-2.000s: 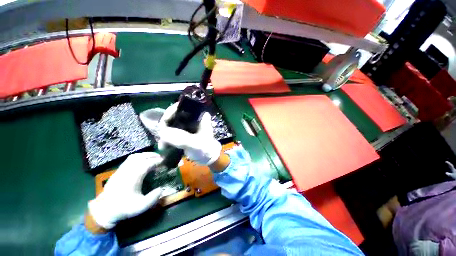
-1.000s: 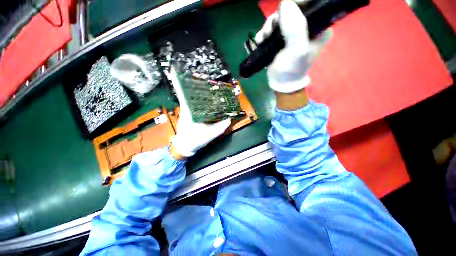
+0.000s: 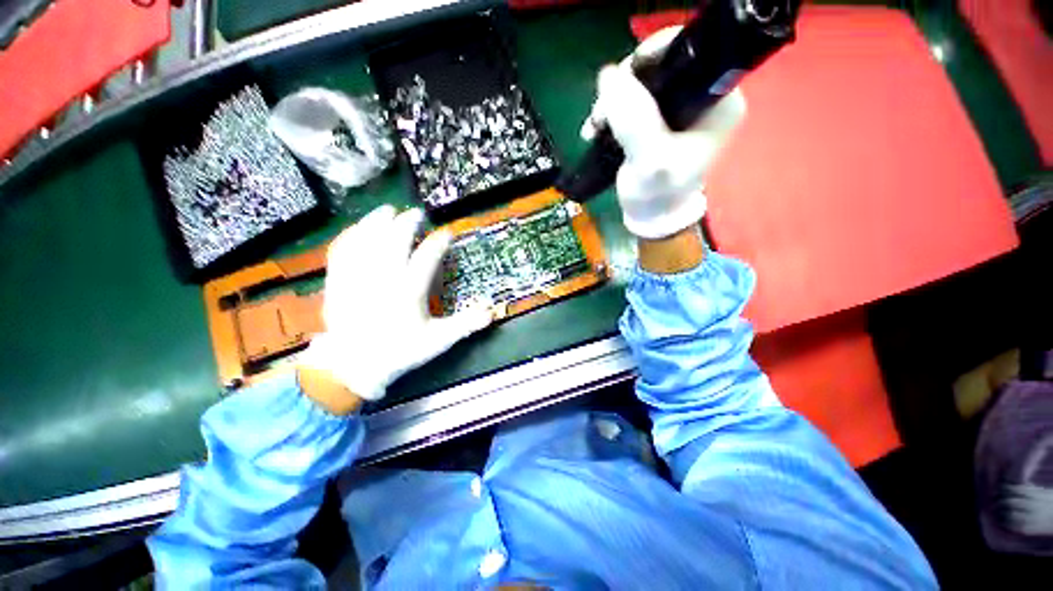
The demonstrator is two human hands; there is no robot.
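A green circuit board (image 3: 520, 260) lies flat in the right part of the orange fixture (image 3: 271, 323). The fixture's left part holds no board. My left hand (image 3: 381, 300), in a white glove, rests over the fixture's middle with fingers spread; its thumb and fingertips are at the board's left end. My right hand (image 3: 664, 144), also gloved, is closed around the black power screwdriver (image 3: 716, 64). The screwdriver is tilted, its lower end near the board's upper right corner; whether it touches cannot be told.
A black tray of fine silver screws (image 3: 231, 185) stands behind the fixture at left. A black tray of chunkier metal pieces (image 3: 468, 139) is behind the board. A clear bag (image 3: 335, 133) lies between them. A red mat (image 3: 854, 173) is at right. The metal rail (image 3: 520, 387) runs in front. Another person's sleeve (image 3: 1016, 462) shows at far right.
The circuit board has gone from my left hand, where it was tilted up, down flat into the fixture. My left hand has moved left. The screwdriver's lower end has come nearer the board.
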